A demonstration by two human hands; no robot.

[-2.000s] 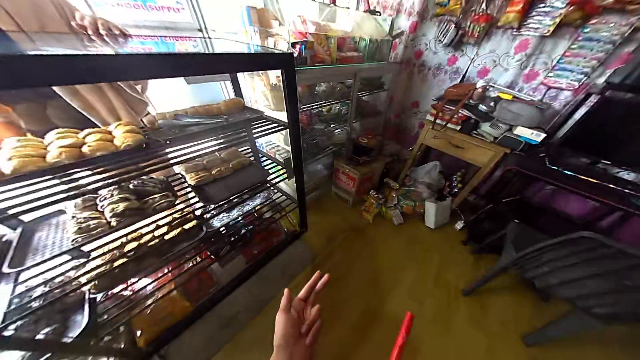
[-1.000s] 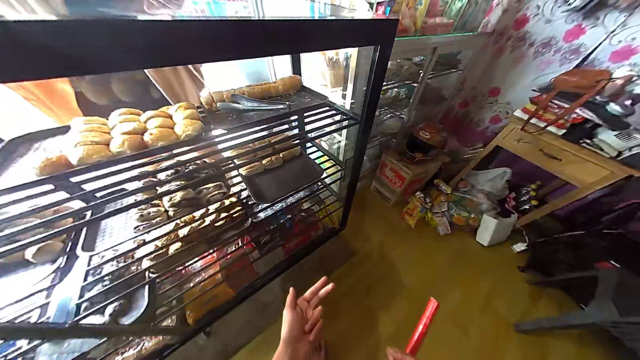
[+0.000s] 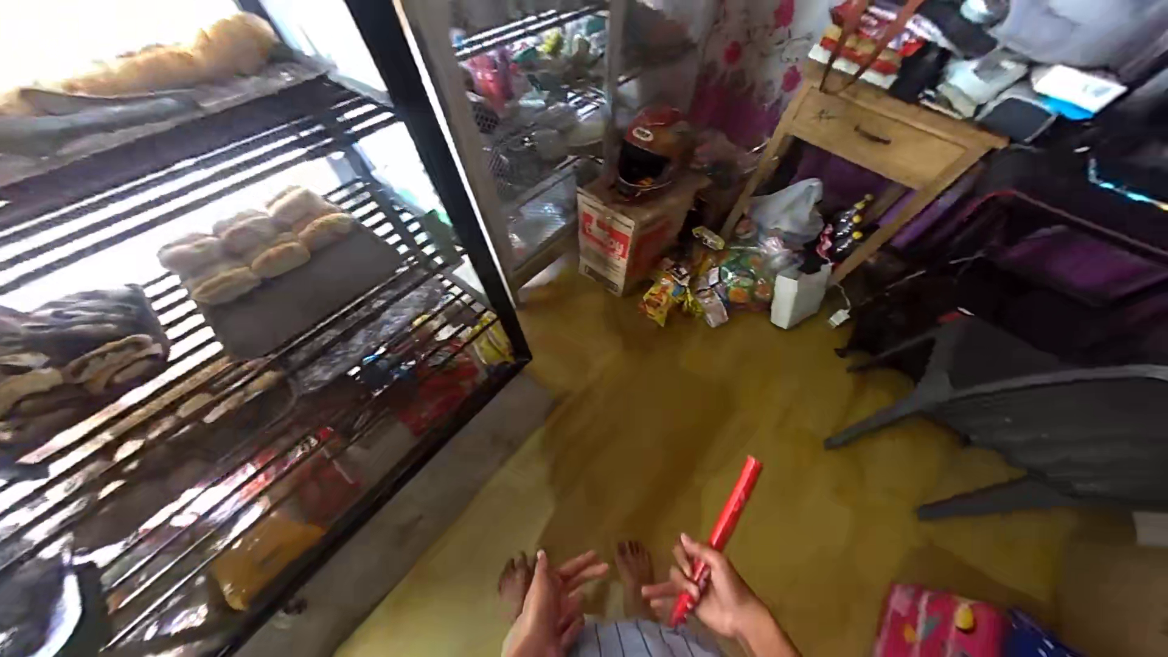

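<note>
My right hand [image 3: 712, 589], at the lower middle of the head view, is closed around a slim red stick-like object [image 3: 721, 538], which points up and slightly right. What exactly the red object is, I cannot tell. To its left, my left hand [image 3: 557, 598] is held palm inward with its fingers apart and nothing in it. Both hands are in front of my body, above the floor and my bare feet [image 3: 632, 561], touching neither the shelves nor the furniture.
A black-framed display rack [image 3: 438, 164] with bread rolls [image 3: 260, 237] on trays fills the left. Farther back are a helmet [image 3: 652, 151] on a cardboard box [image 3: 616, 242], snack packets [image 3: 666, 294] and a wooden table [image 3: 876, 137]. A grey plastic chair [image 3: 1049, 420] is at right.
The view has swung downward, so my feet now show. My right hand has come into view with the red object, of which only the upper part showed at first.
</note>
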